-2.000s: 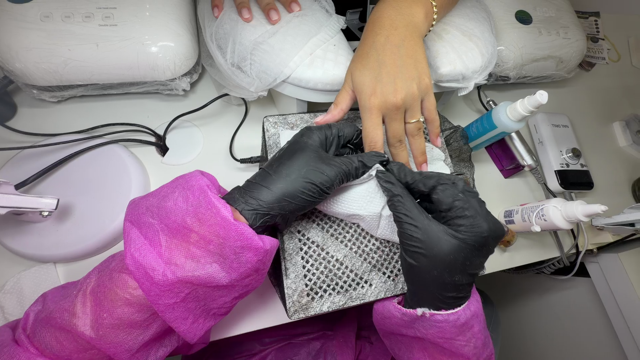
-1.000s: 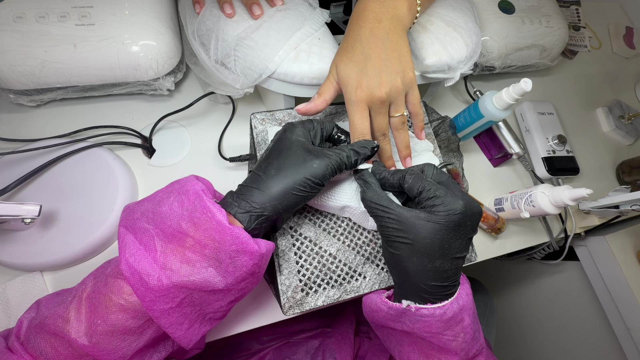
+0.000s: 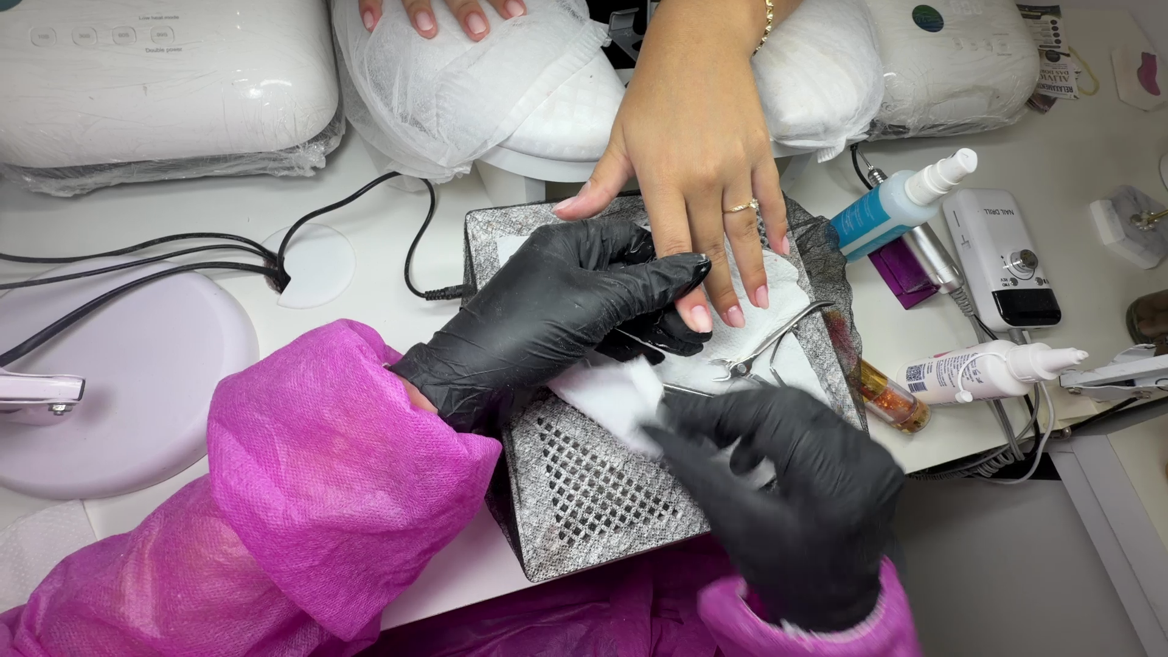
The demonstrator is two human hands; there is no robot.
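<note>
My left hand [image 3: 557, 315], in a black glove, holds the index finger of another person's hand [image 3: 707, 173], thumb above and fingers beneath. That hand wears a ring and lies palm down. My right hand [image 3: 794, 484], also gloved and partly blurred, is at a crumpled white wipe [image 3: 613, 394]; whether its fingers pinch the wipe is unclear. Cuticle nippers [image 3: 776, 342] rest on a white paper towel [image 3: 780, 292] under the person's fingers. Another slim metal tool lies there, partly hidden. Beneath is a grey patterned dust collector with a grille [image 3: 593, 493].
Right of the dust collector are a blue-labelled spray bottle [image 3: 881, 214], a nail drill unit [image 3: 1002, 260], a white squeeze bottle [image 3: 990, 372] and a glitter vial [image 3: 892, 397]. Wrapped lamps [image 3: 164, 82] and a covered hand rest [image 3: 566, 109] stand behind. Black cables [image 3: 338, 205] cross the left.
My right hand has moved down and away from the person's fingertips, uncovering the nippers on the towel. My left hand remains at the person's index finger.
</note>
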